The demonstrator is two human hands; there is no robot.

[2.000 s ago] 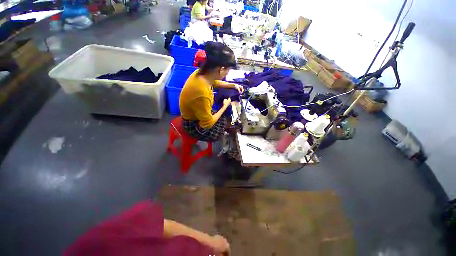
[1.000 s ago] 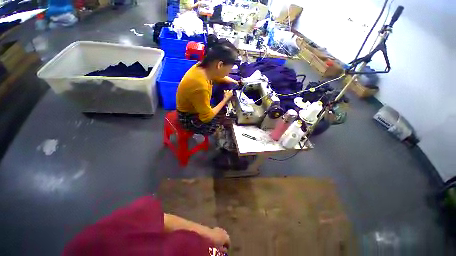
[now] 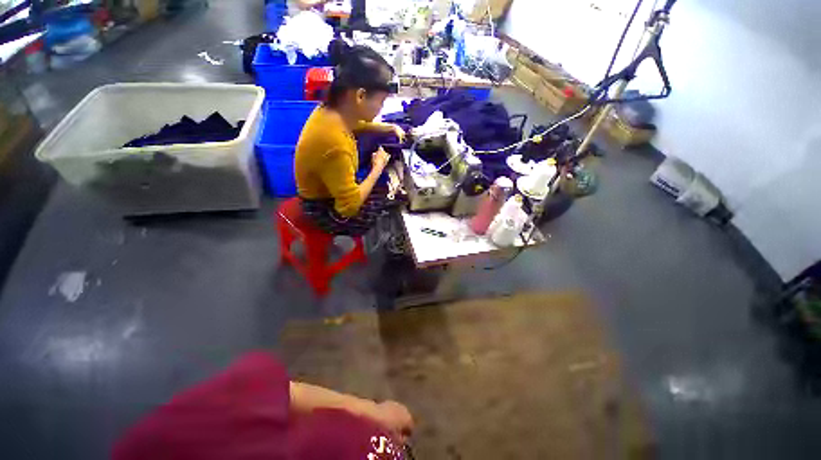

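Note:
My left hand (image 3: 393, 418) is small and blurred at the bottom centre, at the end of a bare forearm from a maroon sleeve (image 3: 225, 409). Its fingers look curled, but whether they hold anything cannot be told. A small dark bit shows at the fingers, near white print on maroon cloth. My right hand is not in view. The worn brown table (image 3: 504, 377) lies beyond and to the right of my left hand.
A person in a mustard top (image 3: 333, 162) sits on a red stool (image 3: 311, 247) at a sewing machine (image 3: 437, 166). Navy cloth (image 3: 468, 117) lies behind it. A white tub cart (image 3: 193, 184) with dark cloth and blue bins (image 3: 286, 139) stand left. A metal stand (image 3: 603, 112) rises at right.
The floor scene has shifted left in the picture, and the seated person, machine and table edge sit a little higher. My left hand stays at the bottom centre.

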